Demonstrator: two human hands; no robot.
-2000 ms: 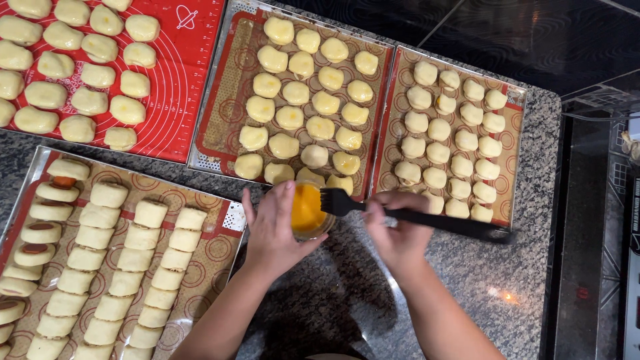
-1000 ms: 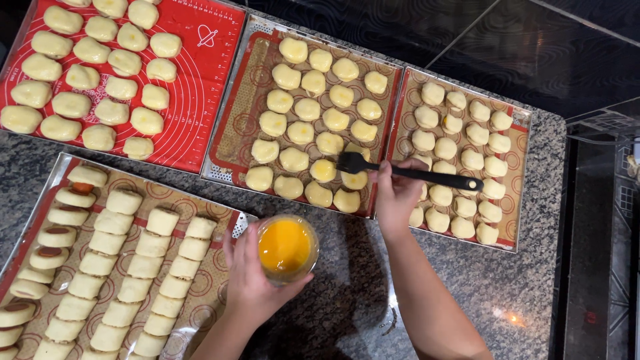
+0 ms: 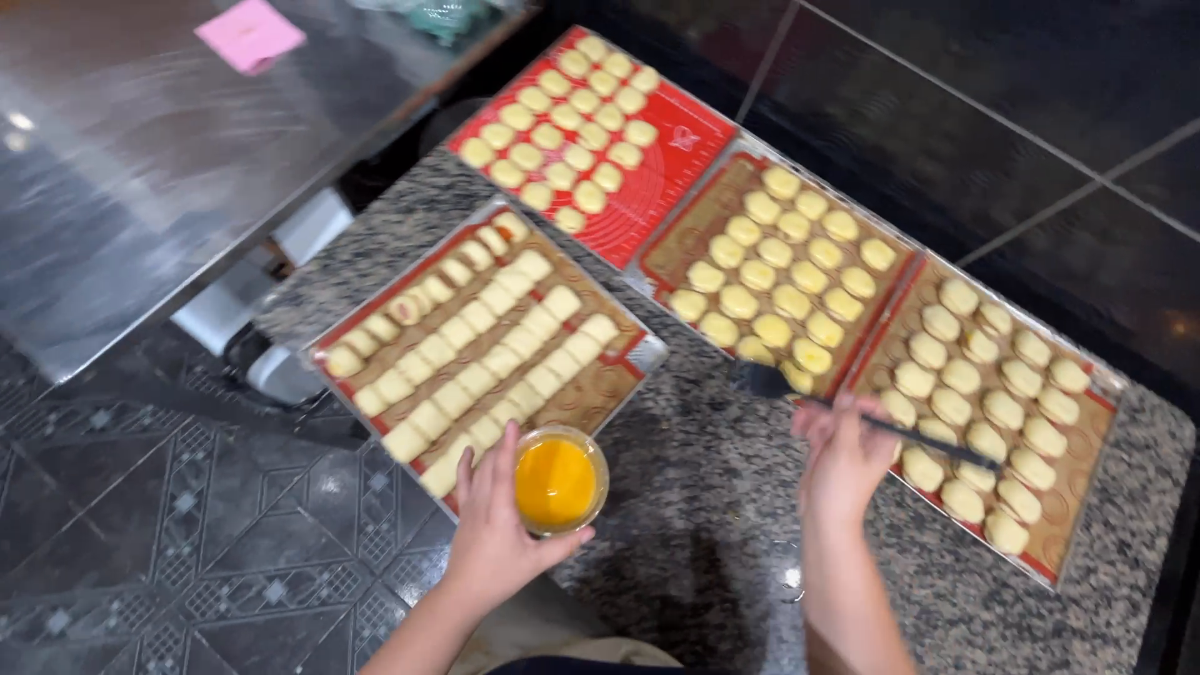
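My left hand [image 3: 502,516] holds a clear cup of orange-yellow liquid [image 3: 556,481] over the lower right edge of the left tray. In my right hand [image 3: 844,450] is a black pastry brush [image 3: 900,433], its head at the near edge of the middle tray [image 3: 689,220], beside the pale dough pieces [image 3: 792,302] there. Some of those pieces look yellow and glossy. More dough pieces [image 3: 952,406] lie in rows on the right tray [image 3: 1078,497], below the brush handle. The left tray [image 3: 600,412] bears long rows of cut dough [image 3: 455,398].
A red baking mat [image 3: 675,187] with round dough pieces lies at the counter's far left. The granite counter [image 3: 656,562] meets a dark tiled wall [image 3: 937,141]. A metal table [image 3: 141,169] with a pink cloth [image 3: 250,36] stands at upper left, above a patterned tile floor [image 3: 234,525].
The view has swung and widened, showing the metal table and floor. The brush was in the cup two seconds ago, then over the middle tray's dough; its head is now at that tray's near edge.
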